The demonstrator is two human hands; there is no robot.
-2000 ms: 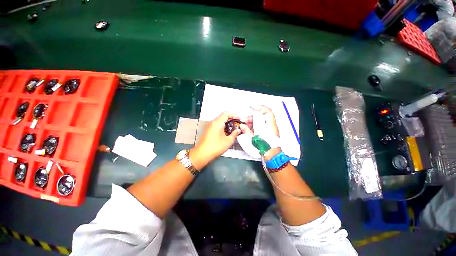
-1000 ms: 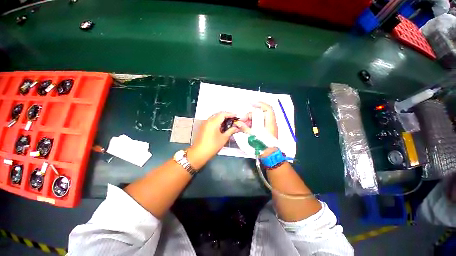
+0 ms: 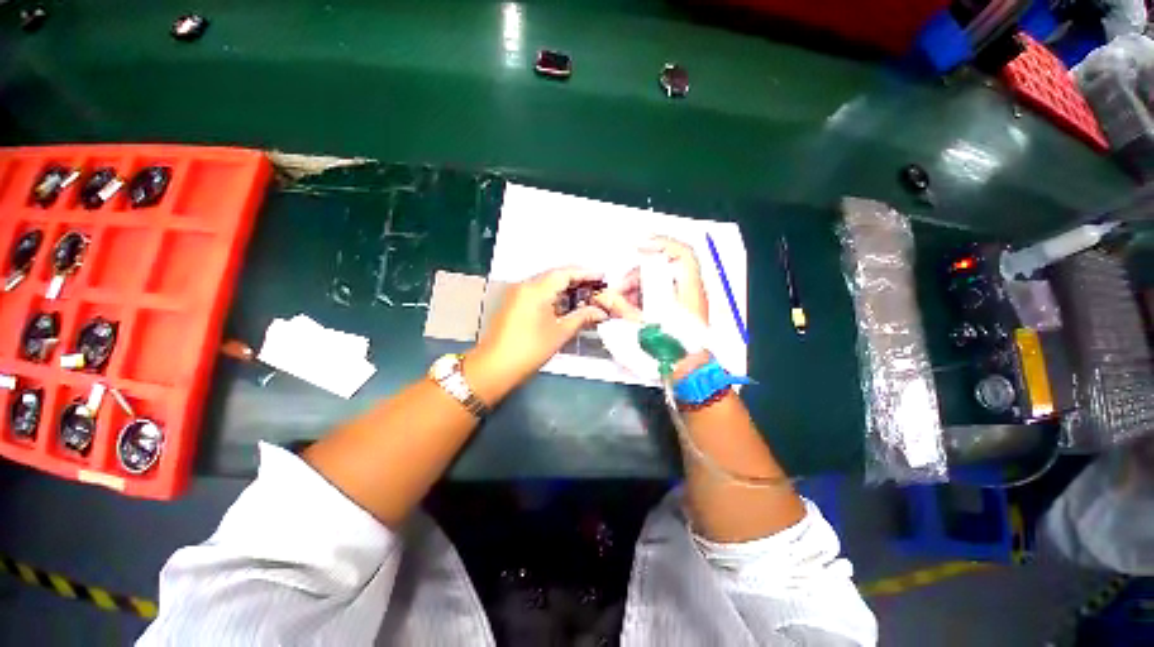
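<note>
A small dark round watch module (image 3: pixel 577 296) is between the fingertips of my left hand (image 3: pixel 529 324), above the white work paper (image 3: pixel 538 223). My right hand (image 3: pixel 671 297) holds a white wipe (image 3: pixel 633 344) wrapped around a glue syringe, mostly hidden. The green adapter head (image 3: pixel 659 344) shows at its rear, with a clear air hose (image 3: pixel 694 445) curving over my right forearm. The fingertips of my right hand are close to the module; the syringe tip cannot be made out.
A red-orange parts tray (image 3: pixel 225 240) with modules lies left. A flat wipe (image 3: pixel 316 355) and grey-beige card (image 3: pixel 453 306) lie nearer. Right are a blue stick (image 3: pixel 726 288), thin black tool (image 3: pixel 792 286), clear plastic strip (image 3: pixel 893 341) and controller (image 3: pixel 993 341). Modules lie on the belt (image 3: pixel 380 76).
The whole view has shifted, so tray, paper and hands appear slightly higher and further left. Belt modules appear shifted left too. Both hands keep hold of the module and the wipe-wrapped syringe.
</note>
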